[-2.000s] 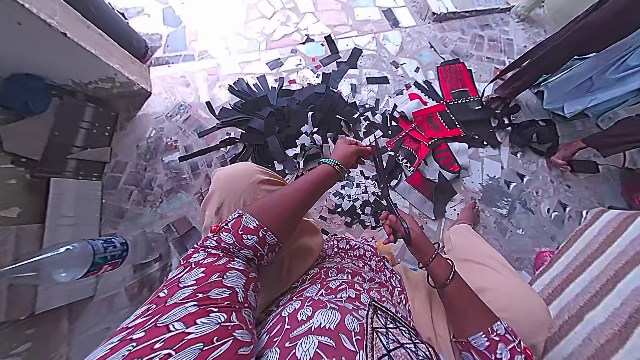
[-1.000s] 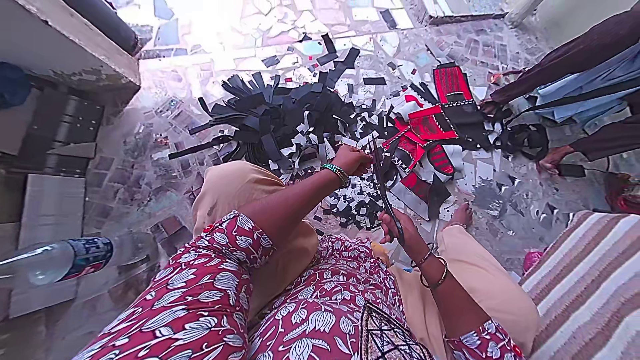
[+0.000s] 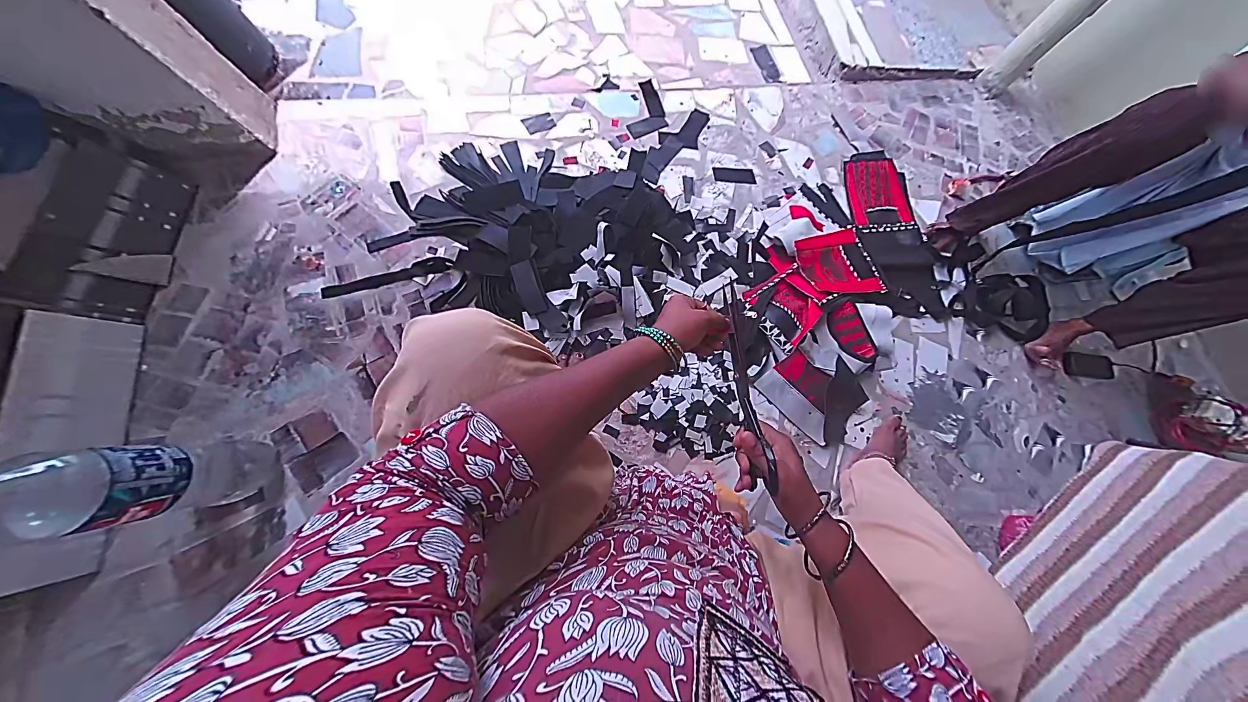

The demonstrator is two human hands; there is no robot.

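My right hand (image 3: 775,468) grips a pair of dark scissors (image 3: 743,385), whose long blades point up and away from me. Close to the blade tips, my left hand (image 3: 694,324) pinches a small light piece (image 3: 715,280); its exact shape is hard to tell. Beyond the hands lies a big heap of black fabric strips (image 3: 575,219). Small cut black and white scraps (image 3: 687,400) are scattered on the floor below my hands. Right of the scissors sit red and black patterned fabric pieces (image 3: 840,261) with white trim, overlapping one another.
A plastic bottle (image 3: 93,490) lies at the left. Another person in dark sleeves or trousers (image 3: 1092,161) is at the right, by a black coiled strap (image 3: 1009,302) and a small dark device (image 3: 1088,366). A striped cloth (image 3: 1141,575) covers the lower right; a wall corner (image 3: 219,117) juts in upper left.
Both hands stay over the scraps, the scissors still in the right one. The other person's hand near the red pieces has moved left since the first frame.
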